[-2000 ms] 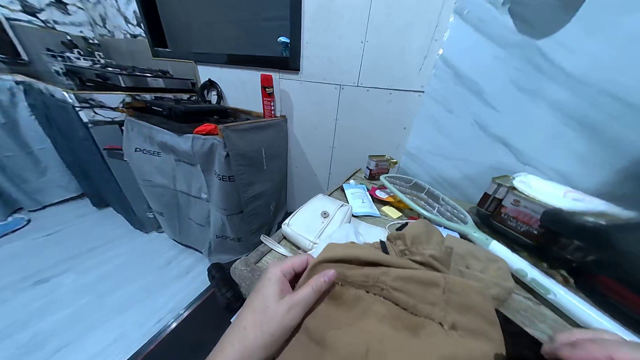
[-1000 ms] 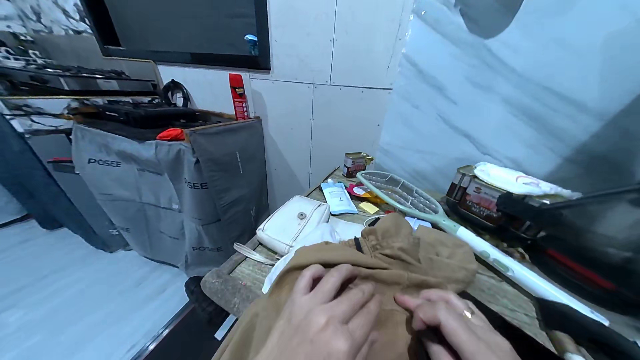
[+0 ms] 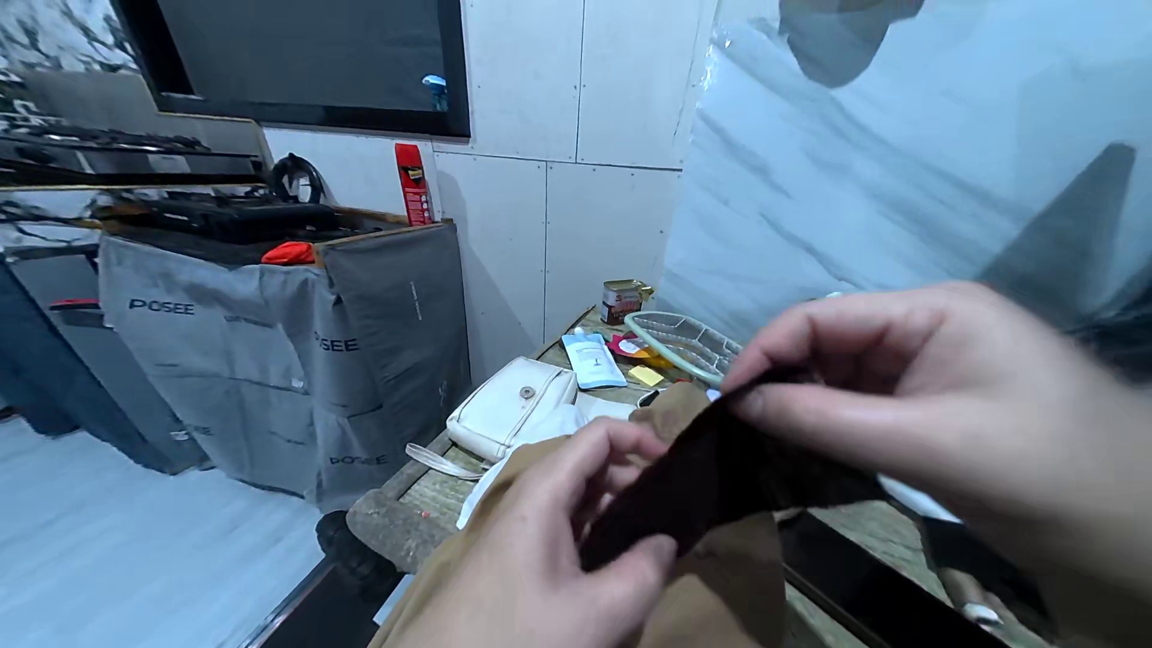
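Observation:
My left hand pinches the lower left end of a dark brown piece of cloth between thumb and fingers. Higher and to the right, my right hand grips the upper edge of the same cloth, which stretches slantwise between the two hands. Tan fabric lies beneath them over the wooden table; whether the dark cloth is part of it, I cannot tell. Just beyond my left hand is a white bag with a round button and a strap.
Behind the cloth lie a light blue pouch, a yellow block, a tin can and a pale green racket-like frame. A cabinet under grey cloth stands at the left, with a red spray can on it.
Both hands have risen from the tan fabric and now hold up dark brown cloth between them. My right hand covers much of the racket-like frame, which showed fully before.

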